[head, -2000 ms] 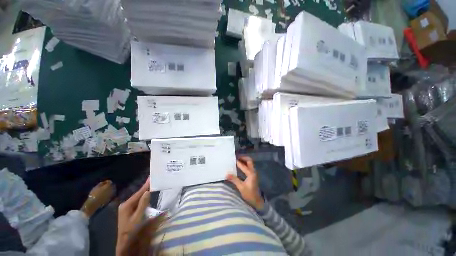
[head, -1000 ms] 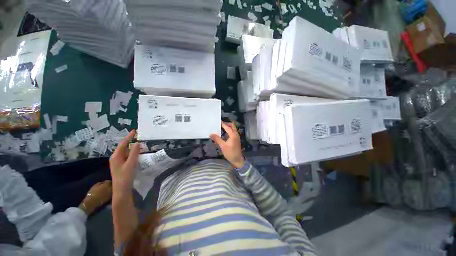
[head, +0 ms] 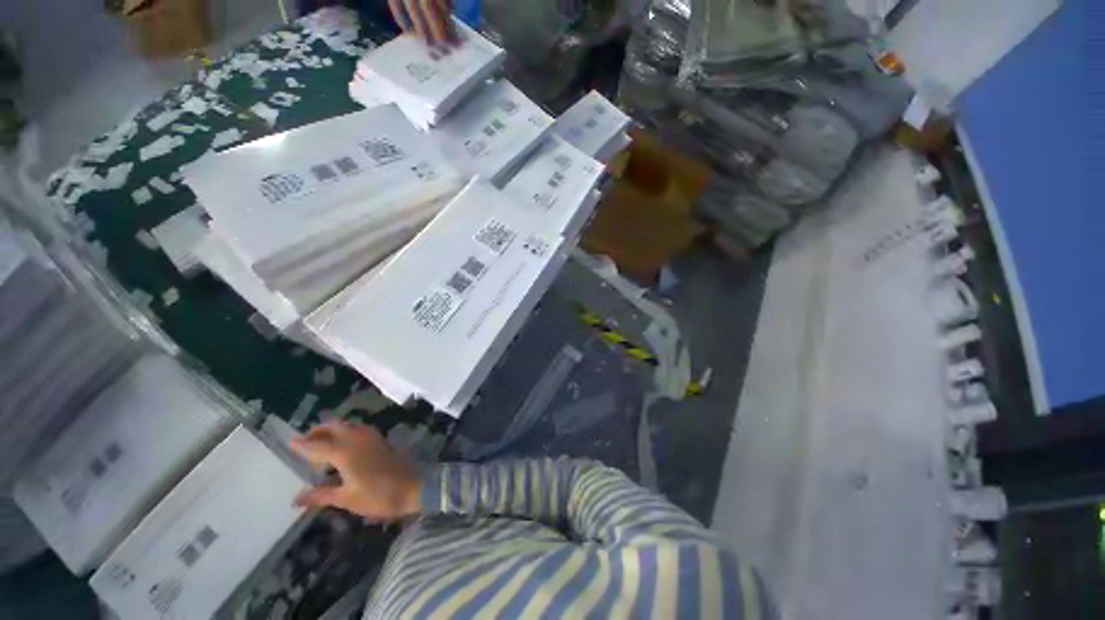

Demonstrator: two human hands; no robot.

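My right hand [head: 364, 470] is at the right end of a white retail box [head: 200, 533] lying face down at the lower left, fingers and thumb apart at its edge. The box back shows small black text and square codes. Another white box pile [head: 115, 454] lies right beside it, further left. To the right of my hand, large boxes lie in leaning stacks, with one box back [head: 448, 303] on top nearest me and another [head: 318, 176] behind. My left hand is not in view.
Paper scraps litter the green table [head: 206, 327]. Another person's hand [head: 424, 18] rests on small boxes [head: 430, 73] at the far end. A brown carton [head: 642, 206] and grey plastic wrap [head: 788, 151] lie beyond the stacks. A long pale surface [head: 824, 400] runs at right.
The view has swung to the right, so the boxes show tilted and further left. My left hand has left the picture. Another person's hand has come into view at the far small boxes.
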